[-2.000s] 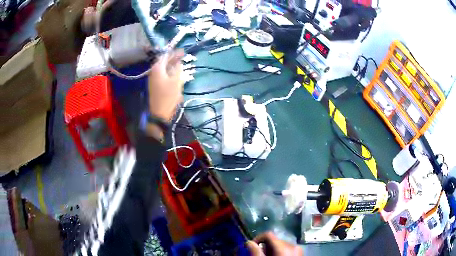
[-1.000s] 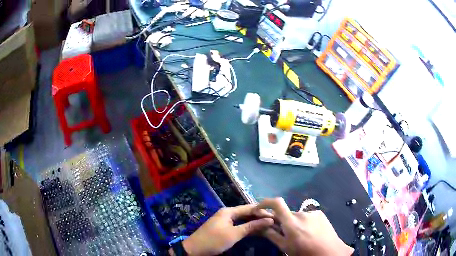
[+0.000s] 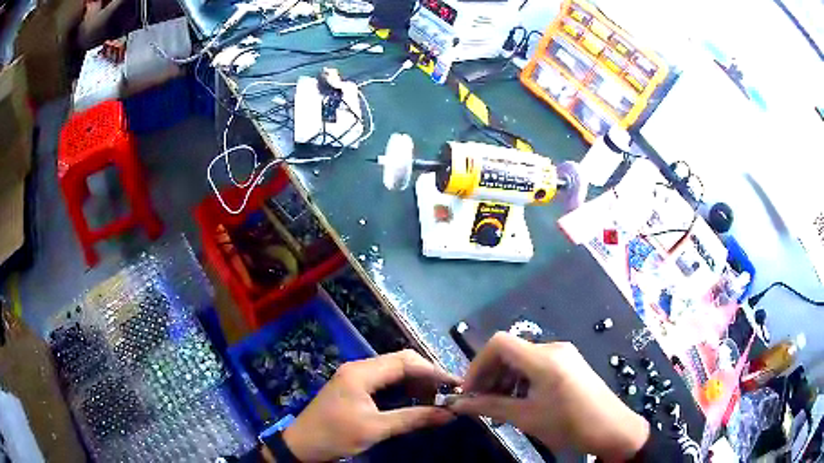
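My left hand (image 3: 361,407) and my right hand (image 3: 551,389) meet low in the middle, over the bench's front edge. Their fingertips pinch a small pale and dark piece (image 3: 444,398) between them; it looks like an earbud part, but the fingers hide most of it. Several black earbuds with pale round ends (image 3: 646,375) lie scattered on the black mat (image 3: 551,307) to the right of my right hand. A curved row of small white parts (image 3: 526,328) lies just behind my right hand.
A yellow bench polisher (image 3: 501,172) stands behind the mat. A white box (image 3: 316,113) with cables is further left. A red crate (image 3: 244,298) and a blue crate (image 3: 237,354) are below the bench edge. A red stool (image 3: 95,136) and a tray of small parts (image 3: 135,362) are left.
Two seconds ago my left hand was reaching out at the upper left; it came back to meet my right hand. Since then the view has shifted right, and the held piece now shows between the fingertips.
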